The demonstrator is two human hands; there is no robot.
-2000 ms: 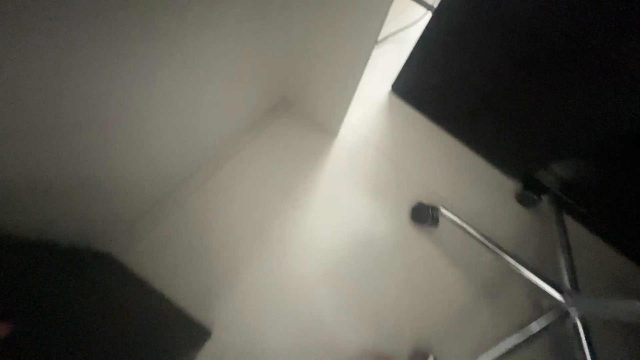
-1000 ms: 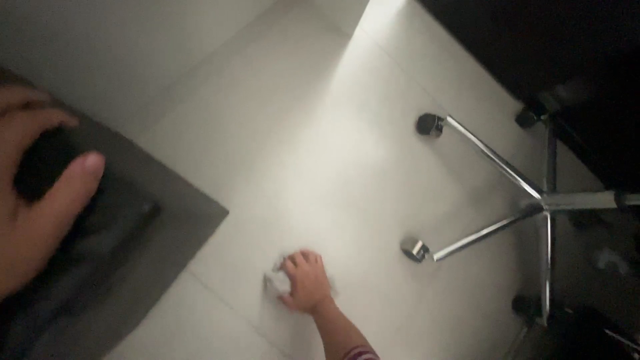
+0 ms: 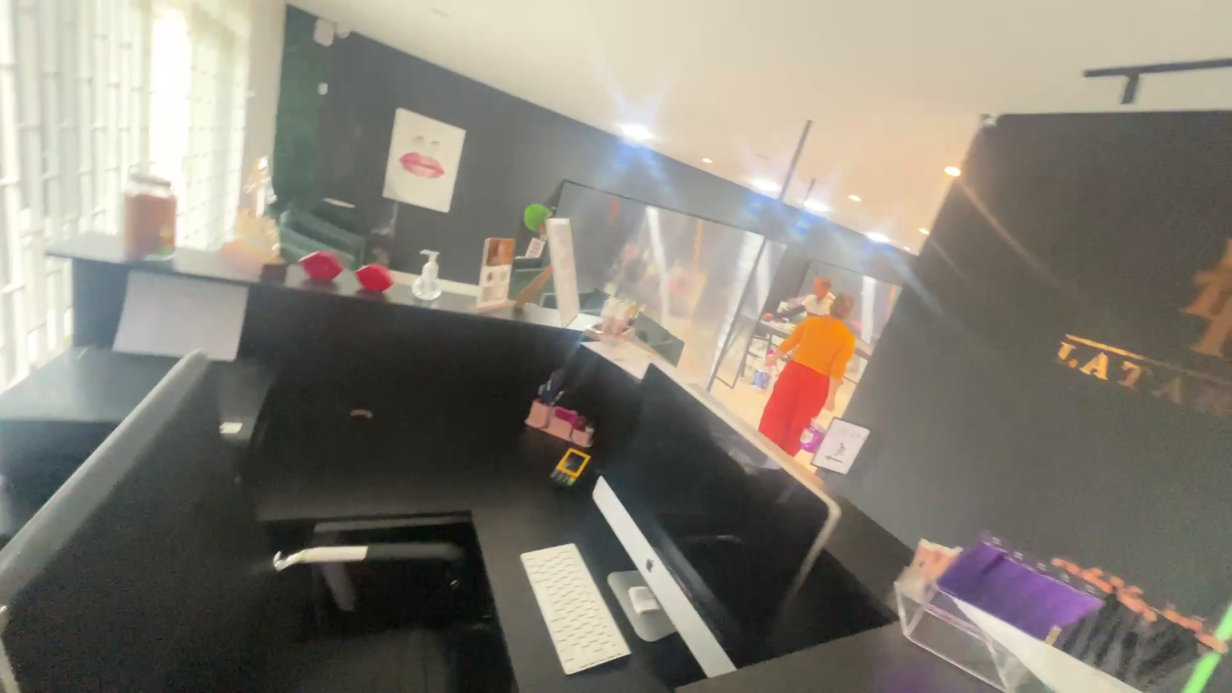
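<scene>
Neither my left hand nor my right hand shows in the head view now. Below me is a black reception desk. On it stand a desktop computer monitor [image 3: 727,500], tilted in the view, and a white keyboard [image 3: 575,606] to its left. Behind them sit a pink desk organizer [image 3: 558,423] and a small yellow-edged card terminal [image 3: 572,466]. A clear acrylic box [image 3: 953,630] with purple and black packets is at the lower right. Along the raised counter are a pump bottle [image 3: 428,276], red lip-shaped objects [image 3: 373,279] and a jar [image 3: 150,217]. The picture is blurred.
A black chair back [image 3: 115,520] rises at the left, beside the desk. The raised counter ledge [image 3: 462,303] runs across behind the desk. A person in an orange top and red trousers [image 3: 813,375] stands farther off. A dark wall [image 3: 1078,452] bounds the right side.
The view has swung up from the floor and chair legs to the desk and room. Both hands, visible one second ago with the right near a whitish thing on the floor, are out of view.
</scene>
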